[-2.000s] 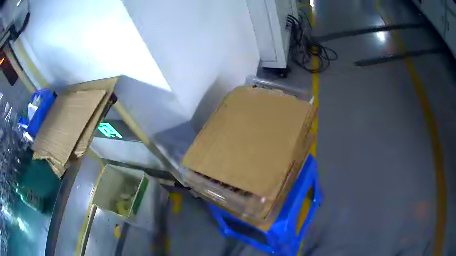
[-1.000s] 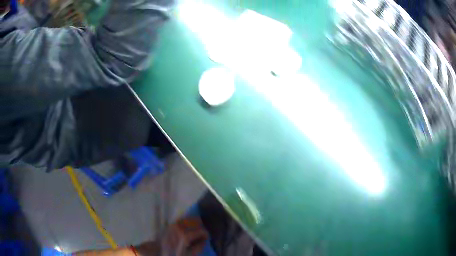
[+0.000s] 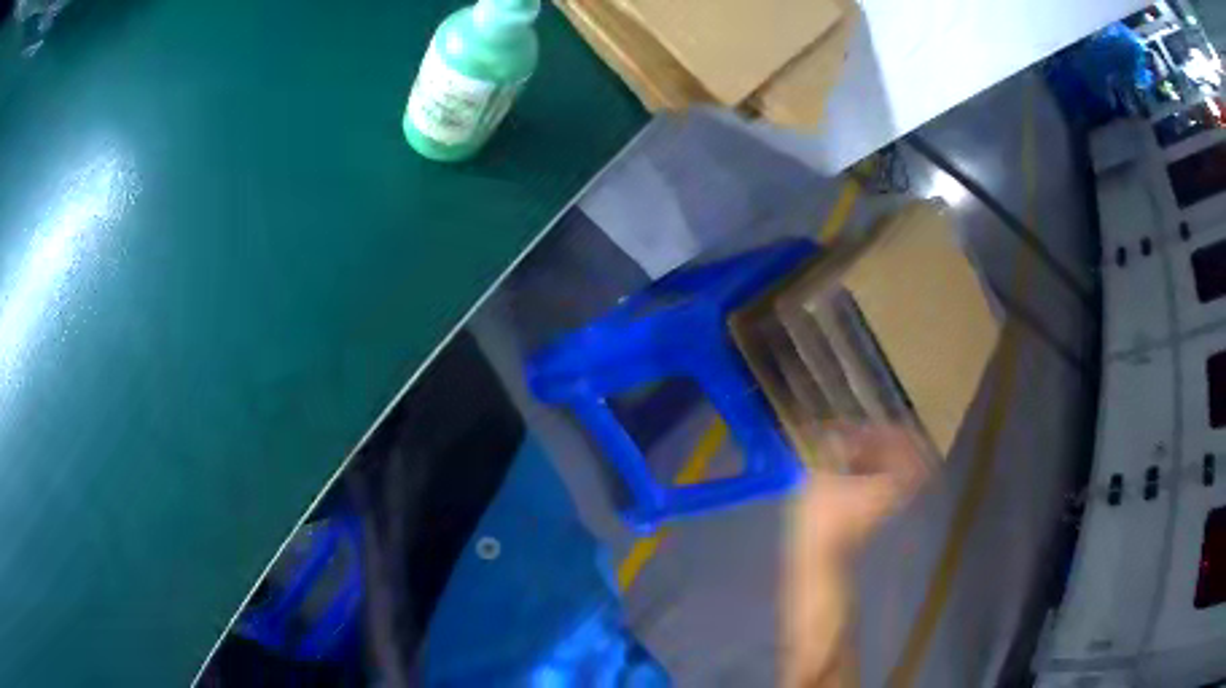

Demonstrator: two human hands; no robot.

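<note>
A stack of trays (image 3: 809,352) with a brown cardboard sheet (image 3: 928,316) on top stands tilted beside and partly over a blue plastic stool (image 3: 672,390). My right hand (image 3: 867,461), bare and blurred, is closed on the near edge of the stack; its fingertips are not clear. My left hand is not in view. A green bottle (image 3: 471,83) with a white label stands upright on the green bench mat (image 3: 269,309); its top is cut off by the frame edge.
Brown cardboard sheets (image 3: 733,47) lie at the bench corner by a white surface (image 3: 968,61). Part of another blue stool (image 3: 312,591) shows under the bench edge. My blue clothing (image 3: 518,565) is at the bottom. White cabinets (image 3: 1150,350) line the right. The grey floor has yellow lines.
The view has swung from the bench and a neighbour's grey sleeve to the stool. Compared with the earliest frame, my right hand is now at the stack, which looks more tilted.
</note>
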